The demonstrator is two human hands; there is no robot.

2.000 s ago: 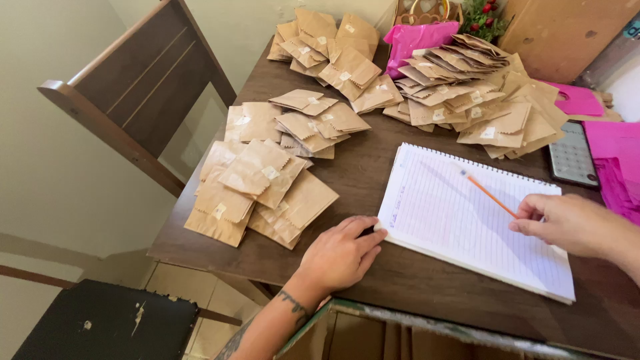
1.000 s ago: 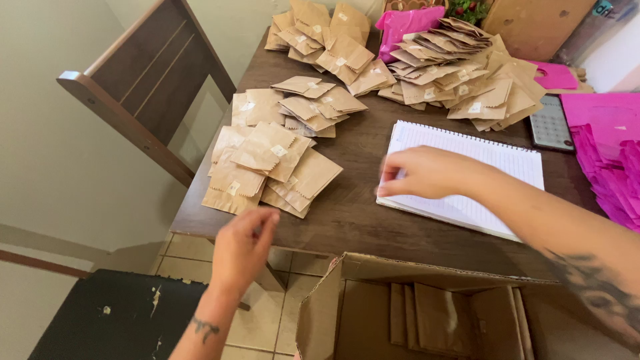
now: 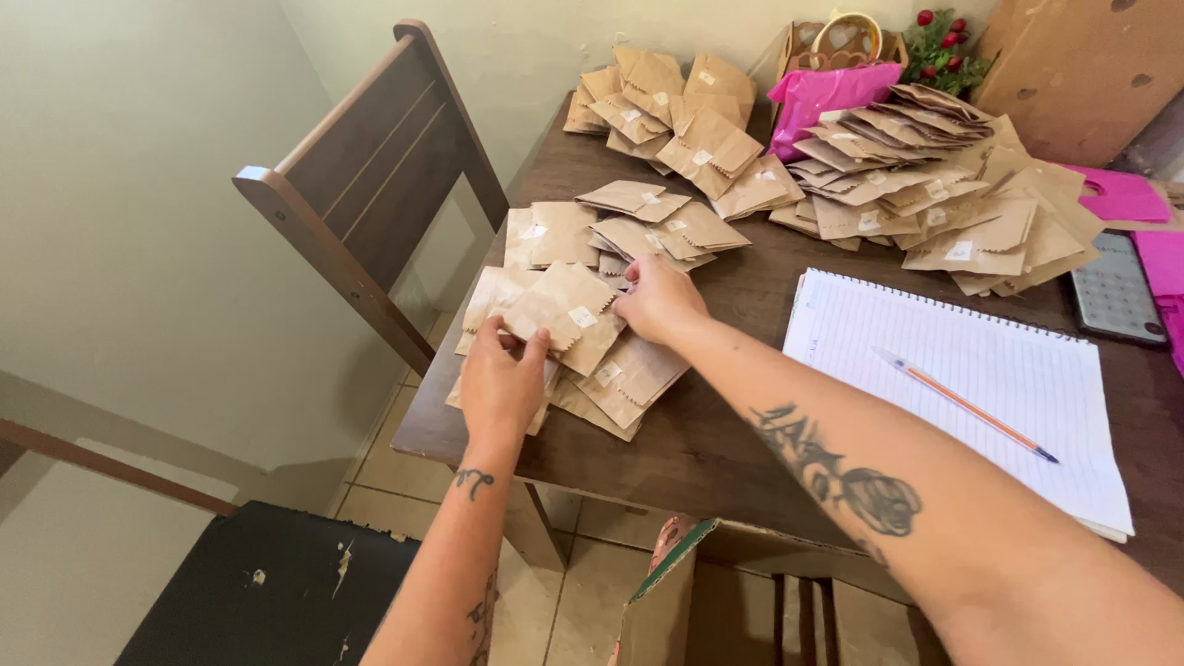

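Observation:
My left hand (image 3: 504, 375) and my right hand (image 3: 659, 301) are at either side of a folded brown paper packet (image 3: 555, 310) on top of the near-left pile. The left fingertips touch its lower edge; whether the right fingers grip it cannot be told. More packets (image 3: 629, 375) lie beneath, and another cluster (image 3: 671, 222) lies just behind. Small white stickers hold the folded flaps. To the right, an orange ballpoint pen (image 3: 967, 404) rests on an open lined spiral notebook (image 3: 953, 388).
An open cardboard box (image 3: 666, 601) stands below the table's near edge. Further packet piles (image 3: 708, 120), (image 3: 934, 185) a pink bag (image 3: 828, 97) and a calculator (image 3: 1115, 287) occupy the back. A wooden chair (image 3: 370, 176) stands left, a worn black seat (image 3: 277, 592) nearer.
The pen, earlier in my right hand over the notebook, now lies on its page. Both hands have moved to the near-left packets.

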